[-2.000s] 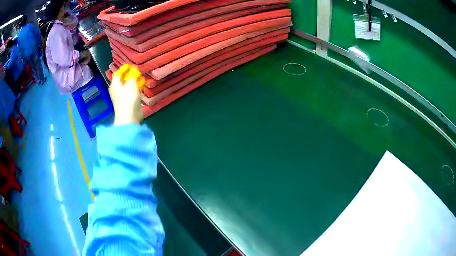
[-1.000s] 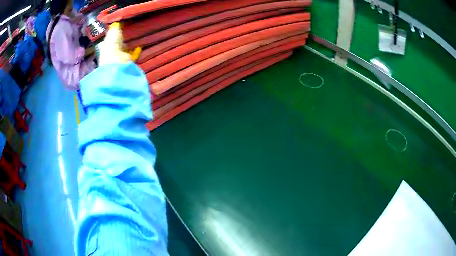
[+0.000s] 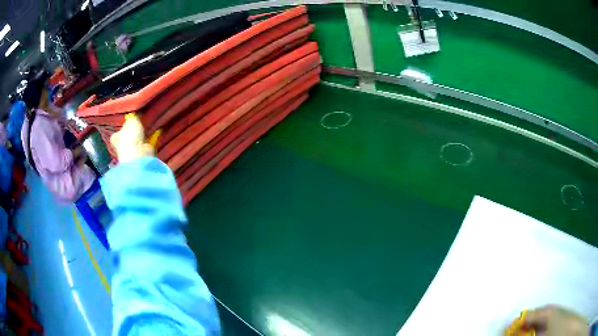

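A stack of several red-orange foam trays [image 3: 229,111] stands at the left of the green bench; the top one carries a black surface. My left hand [image 3: 134,139], with yellow-orange finger cots, is at the near left corner of the stack, just below the top tray's rim. Two covered fingertips show apart against the trays; the other fingers are hidden, so a firm grip cannot be told. My right hand [image 3: 551,321], also with orange-yellow finger cots, is cut off by the bottom edge, over the white mat [image 3: 495,262]. Its fingers are blurred and nothing held can be made out.
The dark green bench top [image 3: 295,223] bears thin drawn ovals. A metal rail [image 3: 472,102] and green back panel run behind, with a hanging white tag [image 3: 419,39]. A person in a pink smock [image 3: 52,147] sits at the left beside a blue stool [image 3: 93,210].
My left hand has gone from beside the stack onto its corner. The view has shifted, showing more of the top tray's black surface. My right hand has come into view at the bottom right.
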